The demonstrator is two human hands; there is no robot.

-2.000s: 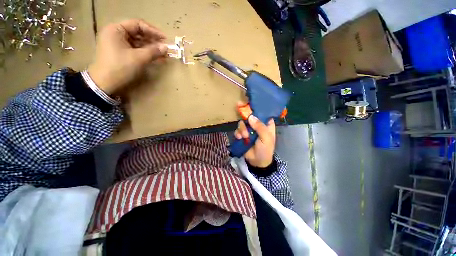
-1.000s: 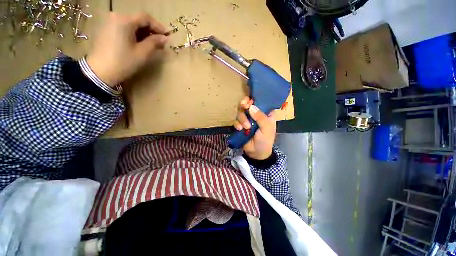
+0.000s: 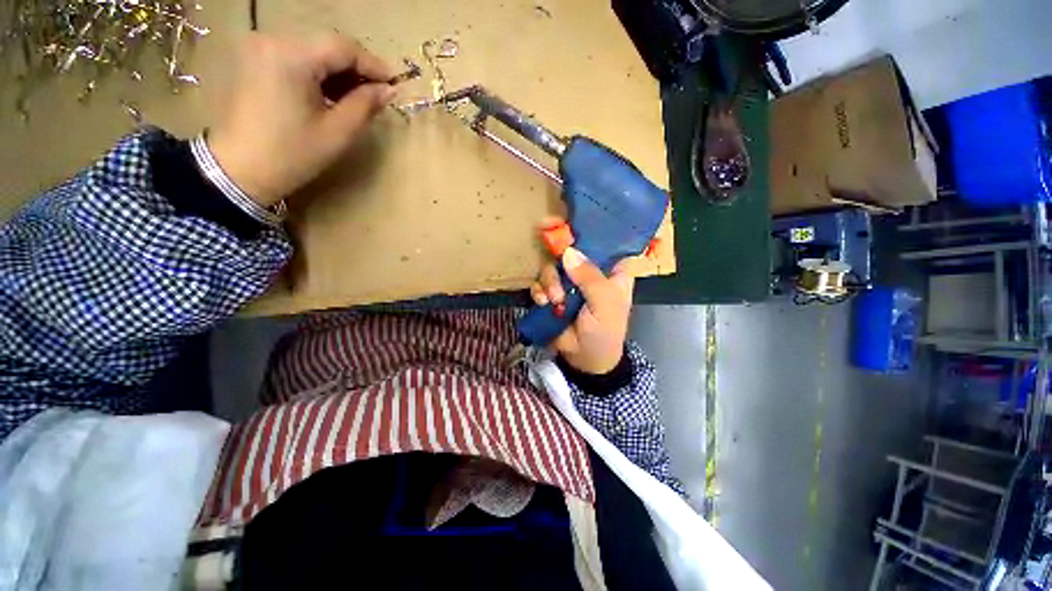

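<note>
My left hand (image 3: 294,110) pinches a small dark strip between thumb and fingertips, its end close to a branched brass terminal (image 3: 436,79). Whether the fingers also touch the terminal is hard to tell. My right hand (image 3: 588,303) grips the handle of the dark blue soldering gun (image 3: 608,199), fingers below the orange trigger. The gun's bent tip points left and meets or nearly meets the lower part of the terminal. The thin shiny feed tube (image 3: 519,154) runs beside the barrel and ends near the tip.
Loose terminals (image 3: 110,40) lie heaped at the far left on the cardboard sheet (image 3: 392,237). To the right are a round black grille (image 3: 767,9), a small dark holder (image 3: 723,167), a cardboard box (image 3: 854,136) and a wire reel (image 3: 824,277).
Since two seconds ago the gun's tip has come up to the terminal, and a dark strip now shows at my left fingertips. In the last second the trigger has become more visible.
</note>
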